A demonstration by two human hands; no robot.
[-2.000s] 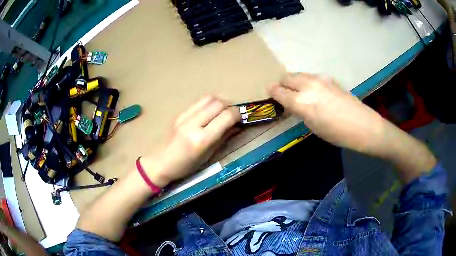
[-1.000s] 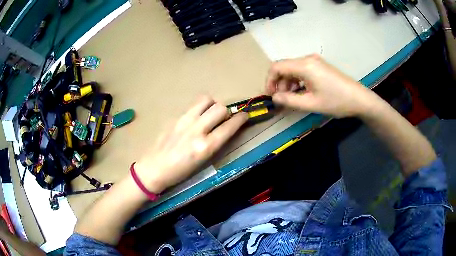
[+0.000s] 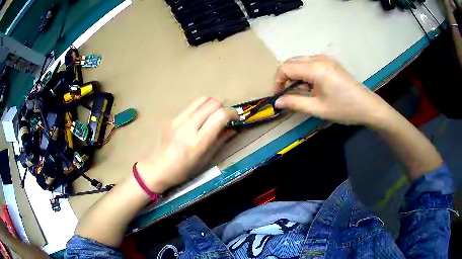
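Observation:
A black bottom housing [image 3: 247,122] lies open on the brown cardboard sheet [image 3: 152,76], with a yellow battery cell [image 3: 262,113] and thin red and yellow lead wires [image 3: 249,108] showing inside. My left hand [image 3: 200,129] holds its left end; the fingers hide that end. My right hand [image 3: 316,91] is at the right end and pinches a black cable tail [image 3: 291,89], which slants from over the housing up between thumb and fingers. The fingertips partly hide the housing's right end.
Unassembled units [image 3: 55,121] lie tangled at left, partly on white paper [image 3: 58,222]. Ribbed rows of stacked covers [image 3: 215,20] are at the back. More units [image 3: 400,5] lie far right, beside part of another person. The teal bench edge [image 3: 243,171] curves in front of me.
The inside of the housing first showed bundled yellow wires, then the yellow battery and red wires. The black cable is now raised in my right hand. My left hand stays at the left end.

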